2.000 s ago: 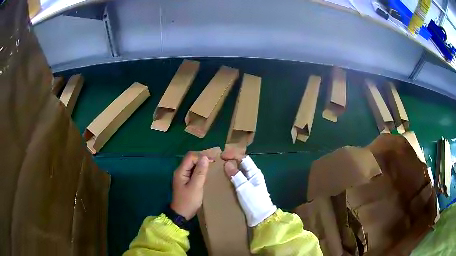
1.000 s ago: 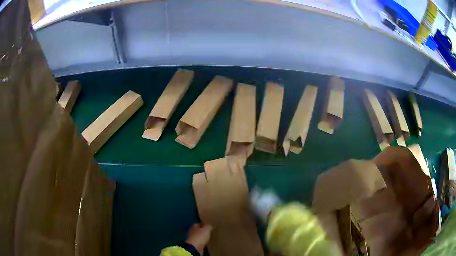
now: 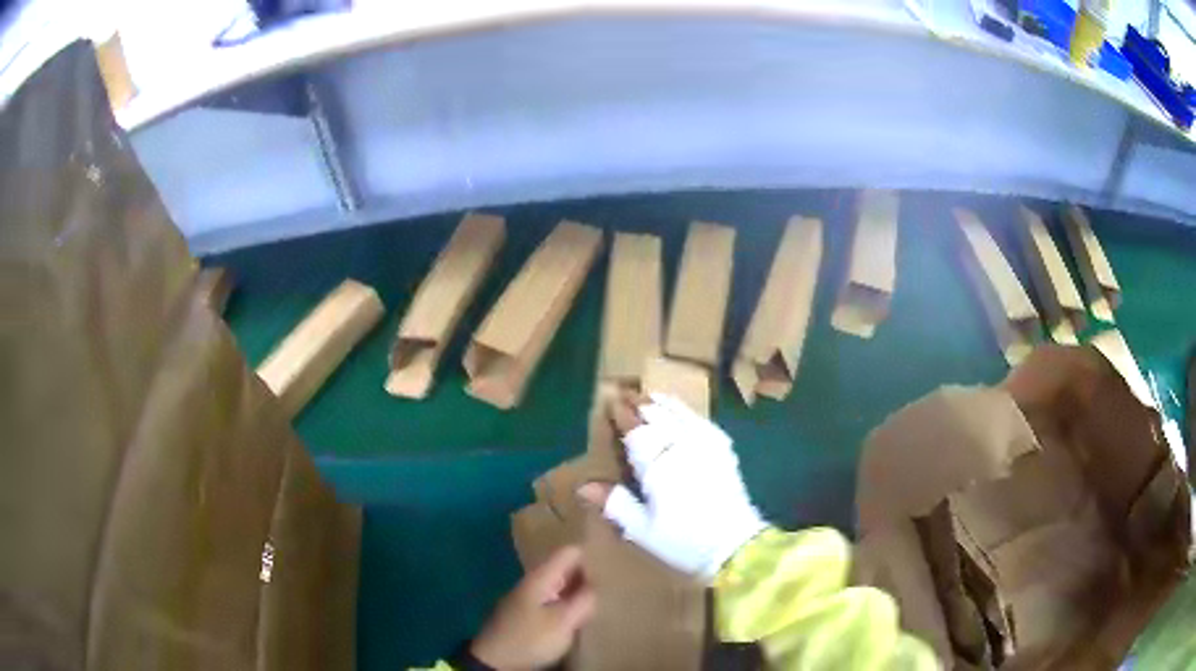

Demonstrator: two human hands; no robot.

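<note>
Flat tan carton blanks lie loosely stacked and fanned in front of me, with end flaps towards the formed cartons. My right hand, in a white glove with bare fingertips, is over their far end, fingers and thumb around a blank's end; the glove hides part of the grip. My bare left hand is low at the left edge of the blanks, thumb and finger apart, partly cut off by the bottom edge. A formed carton lies just beyond the right fingertips.
Several formed cartons lie in a row on the green surface. A tall brown wrapped bundle stands at left. Open crumpled kraft wrapping is at right. A white-topped shelf runs along the back.
My right hand has come back from a blur at the right onto the blanks' far end. A formed carton appeared in the row after the oldest frame. My left hand stays low beside the blanks.
</note>
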